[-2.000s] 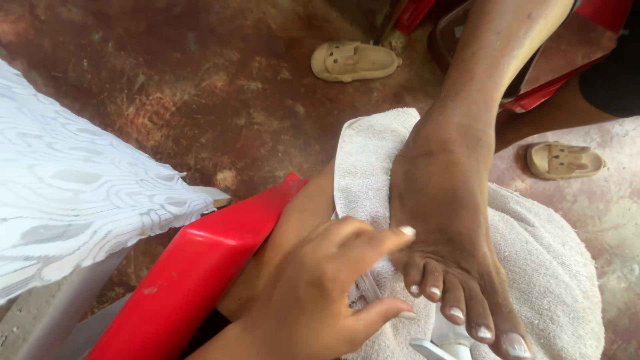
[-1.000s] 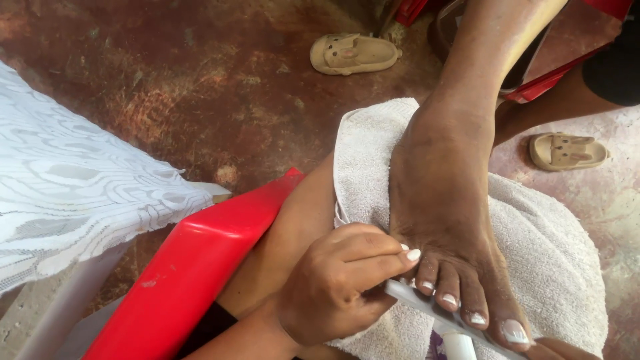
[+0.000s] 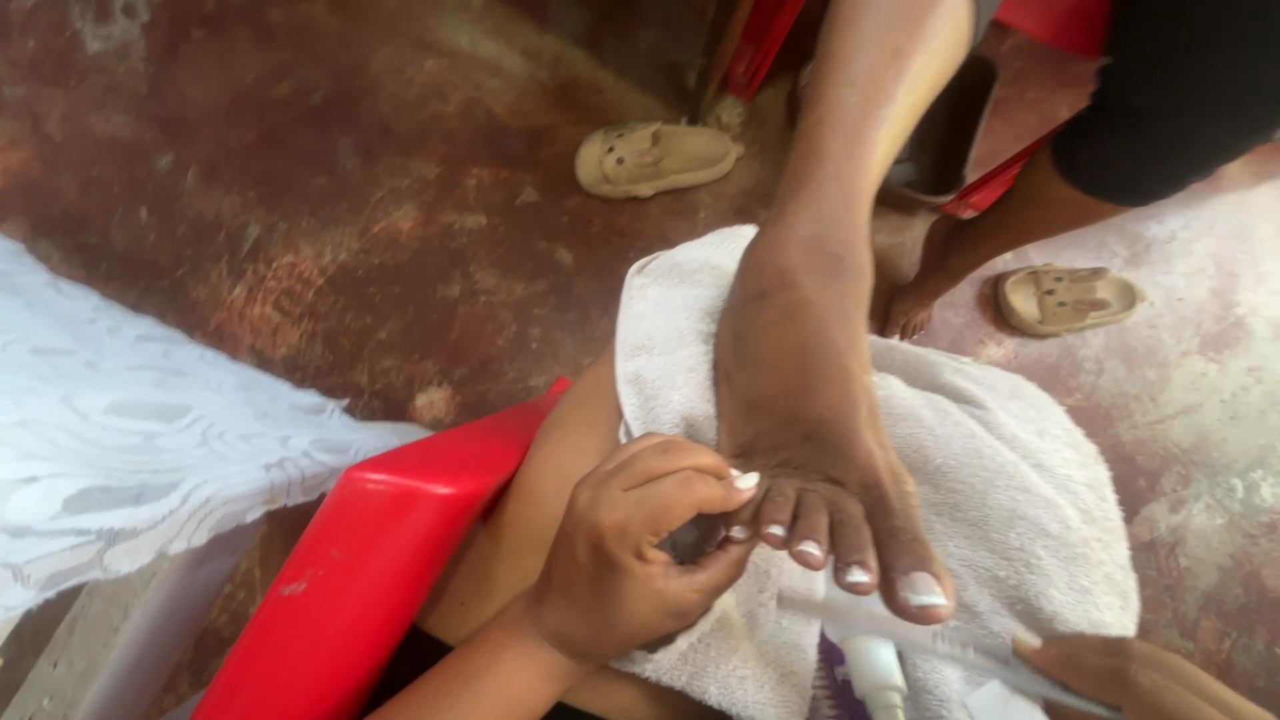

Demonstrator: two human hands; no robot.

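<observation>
Another person's bare foot point(image 3: 800, 370) rests on a light terry towel point(image 3: 1000, 450) laid over my lap; its toenails are painted with white. With thumb and fingers, my left hand point(image 3: 640, 550) pinches the foot's smallest toe point(image 3: 738, 522). At the lower right edge, my right hand point(image 3: 1150, 675) holds a pale, thin nail file point(image 3: 960, 645), blurred, which reaches left just below the big toe. Whether the file touches a nail cannot be told. A small bottle or tube with a white cap point(image 3: 876, 675) and a purple part lies on the towel between the hands.
A red plastic chair part point(image 3: 370, 550) stands left of my leg, beside a table with a white lace cloth point(image 3: 150, 430). Two tan slippers, one at the top point(image 3: 655, 160) and one at the right point(image 3: 1070, 298), lie on the floor. The other person's second foot point(image 3: 912, 305) is behind the towel.
My left hand, with thumb and forefinger apart two seconds ago, has closed on the smallest toe. The file, earlier along the toe tips, is now lower and further right with my right hand.
</observation>
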